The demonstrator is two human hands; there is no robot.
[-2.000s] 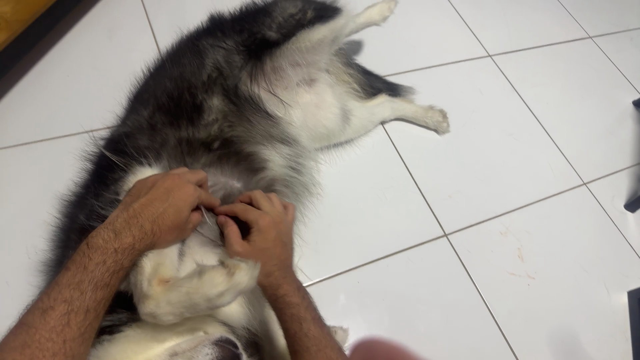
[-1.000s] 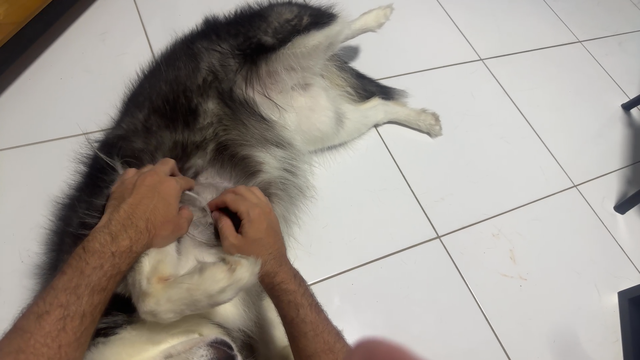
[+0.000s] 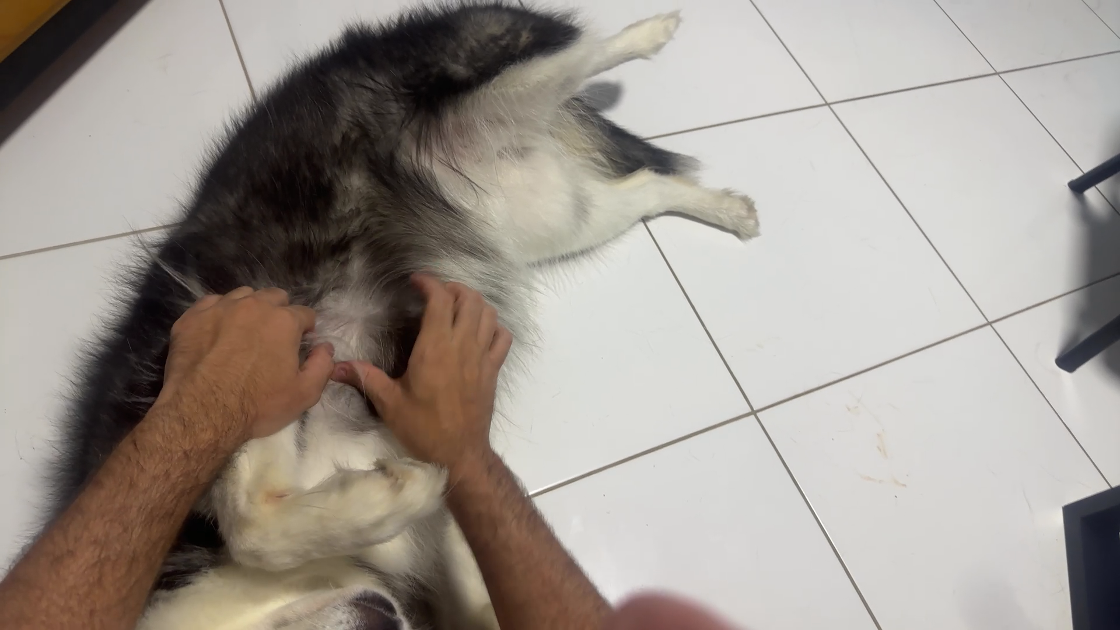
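A black, grey and white long-haired dog (image 3: 297, 175) lies belly up on the tiled floor, its hind legs stretched toward the upper right and a white foreleg (image 3: 332, 516) folded below my hands. My left hand (image 3: 245, 359) rests on the chest fur with its fingers curled; whether fur is pinched in them is hidden. My right hand (image 3: 446, 376) lies against the chest with its fingers apart and raised, its thumb pressed in the fur beside my left thumb. Part of the dog's muzzle shows at the bottom edge.
White floor tiles (image 3: 875, 262) with dark grout lines surround the dog. Dark legs of furniture (image 3: 1089, 346) stand at the right edge, above a dark-framed object (image 3: 1094, 560). A yellow and black edge (image 3: 35, 44) shows at the upper left. Something pink and blurred (image 3: 669, 612) is at the bottom.
My right hand has opened from a pinch near my left fingers, its fingers now spread away from the thumb. My left hand stays on the chest. The dog's pose is much the same.
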